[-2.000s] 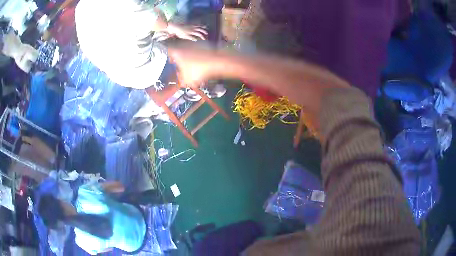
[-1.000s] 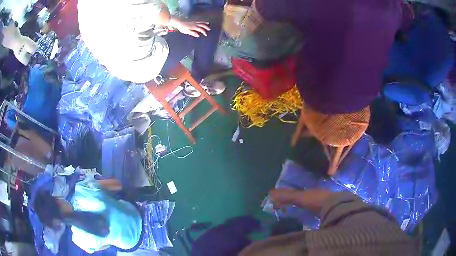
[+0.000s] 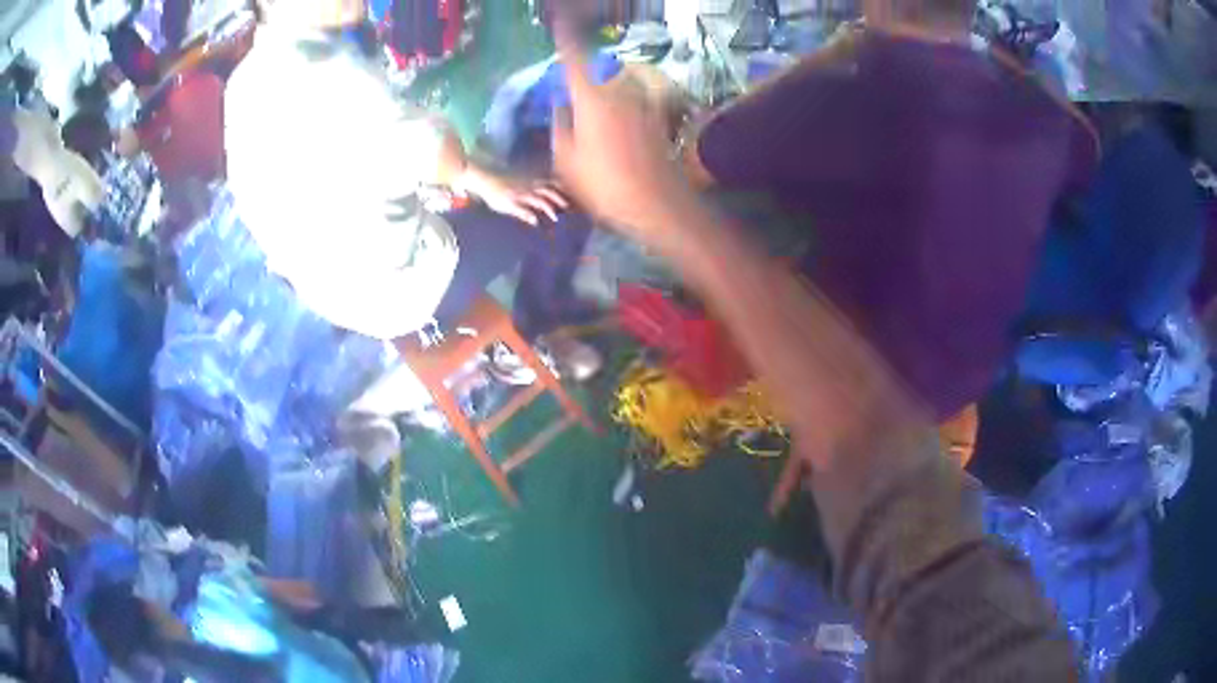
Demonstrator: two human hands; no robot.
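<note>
My right hand [image 3: 617, 150] is raised at the top centre, at the end of a bare forearm and brown ribbed sleeve from the lower right. It is blurred; one finger points up, the others are unclear, and nothing shows in it. My left hand is not in view. Nearest in front, a bagged blue garment [image 3: 774, 624] with a white label lies on the green floor, partly behind my sleeve. More bagged blue garments [image 3: 1088, 534] lie to its right.
A seated person in white [image 3: 320, 174] is upper left, one in purple [image 3: 921, 200] upper right. An orange-brown stool [image 3: 514, 416], a red basket [image 3: 674, 334] and a yellow tangle [image 3: 687, 420] stand between. A person in light blue [image 3: 254, 620] is lower left.
My right hand swept down from the upper middle to low over the bagged garments, then rose to the top centre. The view has tilted up, so the stool and basket sit lower.
</note>
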